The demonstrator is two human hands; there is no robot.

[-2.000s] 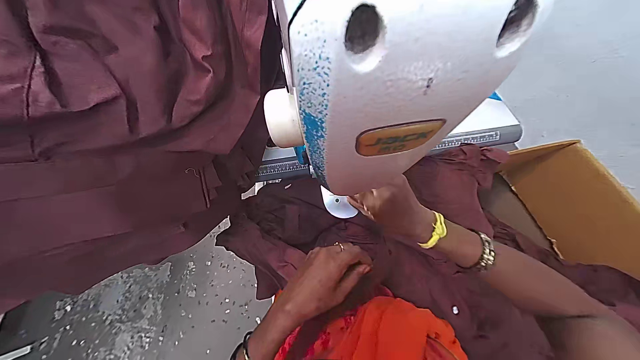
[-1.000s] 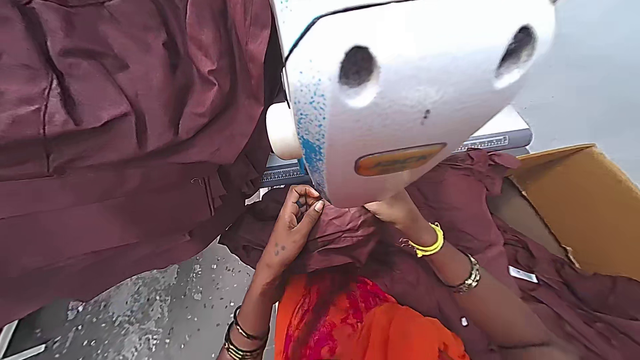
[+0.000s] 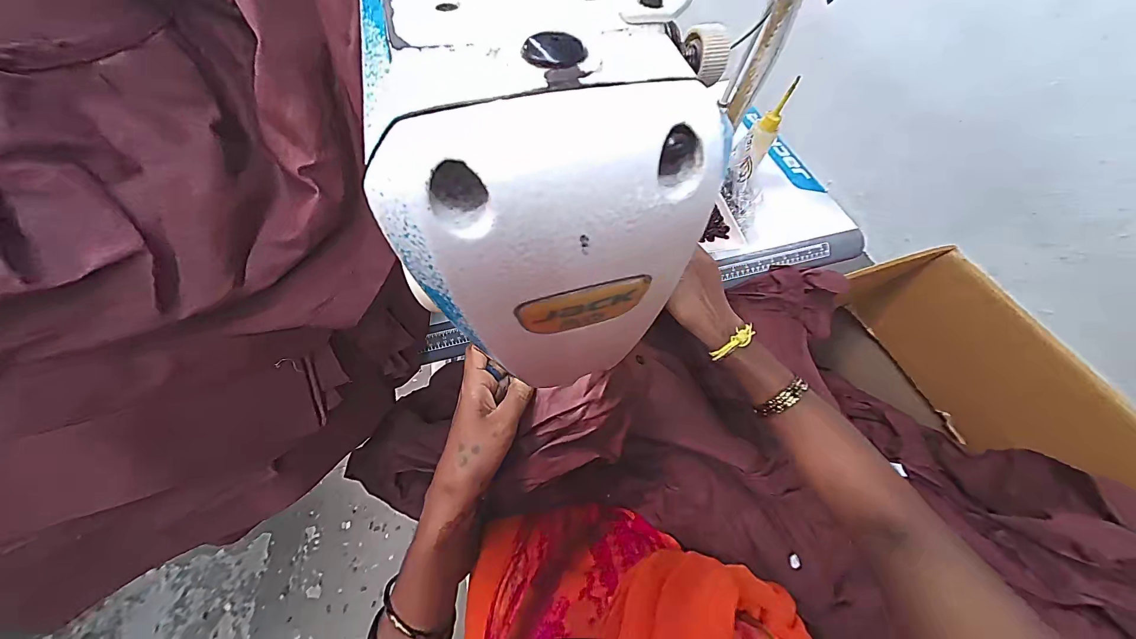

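Observation:
The white head of a Jack sewing machine [image 3: 550,213] fills the upper middle and hides its needle area. At its lower left edge my left hand [image 3: 484,399] has its fingers curled, thumb against fingers, with maroon fabric [image 3: 577,426] beside them; the machine hides part of the fingertips. My right hand [image 3: 701,297] reaches behind the right side of the head, its fingers hidden, so its grip does not show. The maroon garment lies bunched beneath both hands and spreads over my lap to the right.
More maroon garments [image 3: 177,373] hang at the left. An open cardboard box [image 3: 1003,355] stands at the right. On the machine bed [image 3: 799,217] are a yellow-tipped bottle [image 3: 754,146] and a small tray of dark pieces [image 3: 715,226]. Speckled floor [image 3: 293,550] shows lower left.
My left hand has moved from the fabric near my lap up to the machine head's lower left edge. My right hand has gone farther behind the head. The view has shifted.

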